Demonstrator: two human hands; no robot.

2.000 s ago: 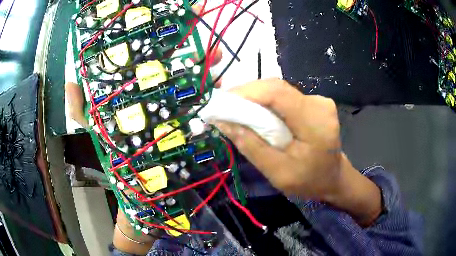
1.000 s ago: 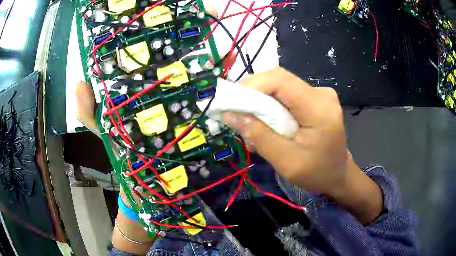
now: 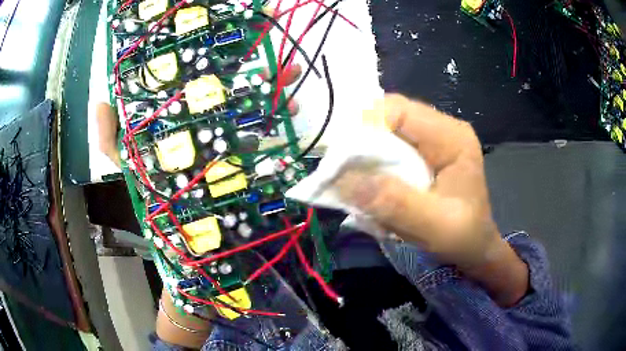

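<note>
A long green PCB panel (image 3: 206, 158) with yellow transformers, blue capacitors and red and black lead wires is held up in front of me, its far end cut off by the top edge. My left hand (image 3: 108, 137) holds it from beneath, with the thumb at its left edge and fingertips at its right edge; the rest of the hand is hidden behind the panel. My right hand (image 3: 429, 178) pinches a white cloth (image 3: 353, 164), whose pointed corner is at the panel's right edge. I cannot tell if it touches.
A white sheet (image 3: 357, 75) lies behind the panel on a black mat (image 3: 446, 103). A small board (image 3: 480, 8) and another populated panel (image 3: 614, 89) lie at the upper right. A dark tray (image 3: 27, 206) with black pieces is at the left.
The panel has shifted left and slightly up from one second ago. My right hand has moved a little right and down, and the cloth now spreads wider with a pointed corner.
</note>
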